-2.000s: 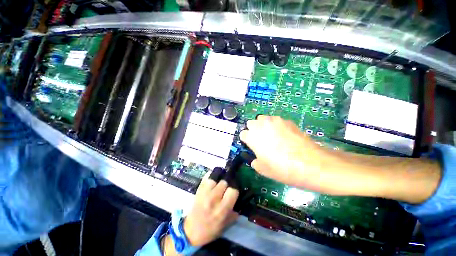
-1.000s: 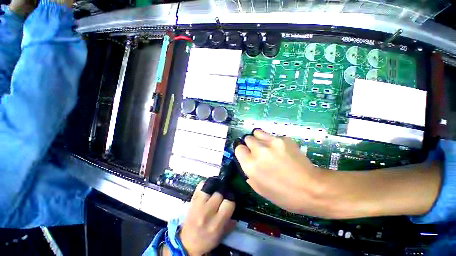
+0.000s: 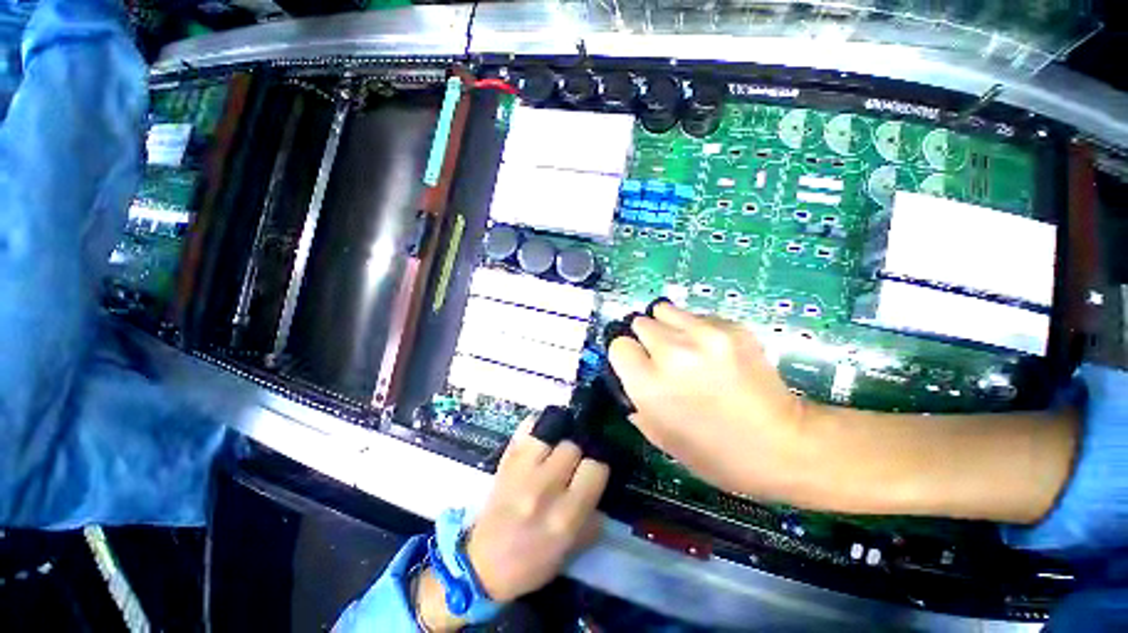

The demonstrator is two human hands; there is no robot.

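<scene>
A large green circuit board (image 3: 792, 266) lies in a dark carrier in front of me. My right hand (image 3: 711, 383) reaches over its middle, black cots on its fingertips. My left hand (image 3: 538, 501) is at the board's near edge, also with black cots, and a blue strap on the wrist. The fingertips of both hands come close together beside the lower white heatsink (image 3: 520, 340) and small blue parts (image 3: 593, 361). The fingertips are dark and partly hidden, so I cannot tell whether either hand holds a part. Black capacitors (image 3: 537, 257) stand between two white heatsinks.
Metal rails (image 3: 371, 476) run along the near and far sides. A reddish-brown carrier bar (image 3: 414, 266) stands left of the board. Another green board (image 3: 161, 210) is at the far left, partly behind a person's blue sleeve (image 3: 68, 247). More white heatsinks (image 3: 971, 247) sit at the right.
The person's blue sleeve has come into view at the left since the earliest frame. The view has shifted slightly. Both my hands stay at nearly the same place on the board.
</scene>
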